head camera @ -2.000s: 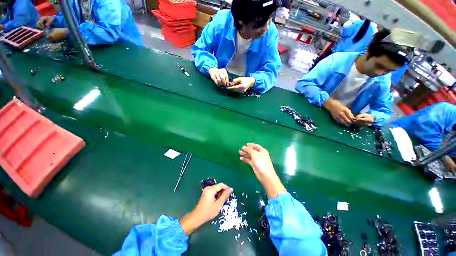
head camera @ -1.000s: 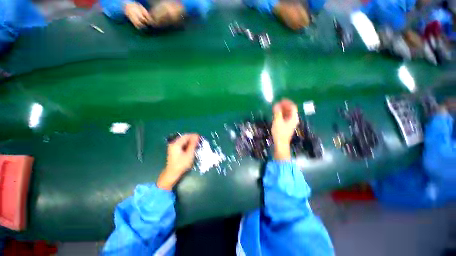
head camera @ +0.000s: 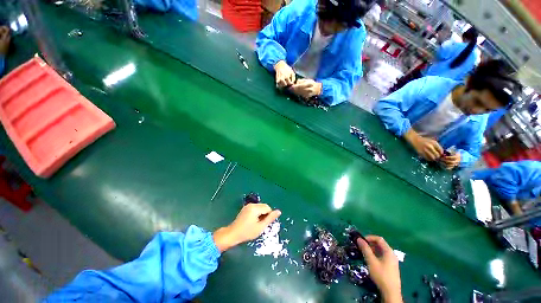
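Observation:
My left hand (head camera: 246, 225) is beside the heap of small white pieces (head camera: 271, 242), thumb and forefinger tips close together; whether they pinch something tiny is not clear. A dark sub-assembly (head camera: 251, 199) shows just behind its knuckles. My right hand (head camera: 384, 267) reaches into the right side of the tangled pile of dark sub-assemblies (head camera: 323, 255), thumb and fingers bent around dark parts at its edge. Whether it grips one cannot be told. Thin silver tweezers (head camera: 223, 181) lie left of the hands, near a white square (head camera: 214, 157).
A red-pink tray (head camera: 53, 118) is at far left. Another white square (head camera: 399, 255) is beyond my right hand. Another dark pile (head camera: 436, 290) is at lower right. Across the green strip (head camera: 285, 160), people in blue smocks (head camera: 332, 50) work at the bench with small dark parts.
My right hand was raised over the green strip, then over the dark pile; now it is down at the pile's right side. My left hand stays by the white heap. The camera view has swung.

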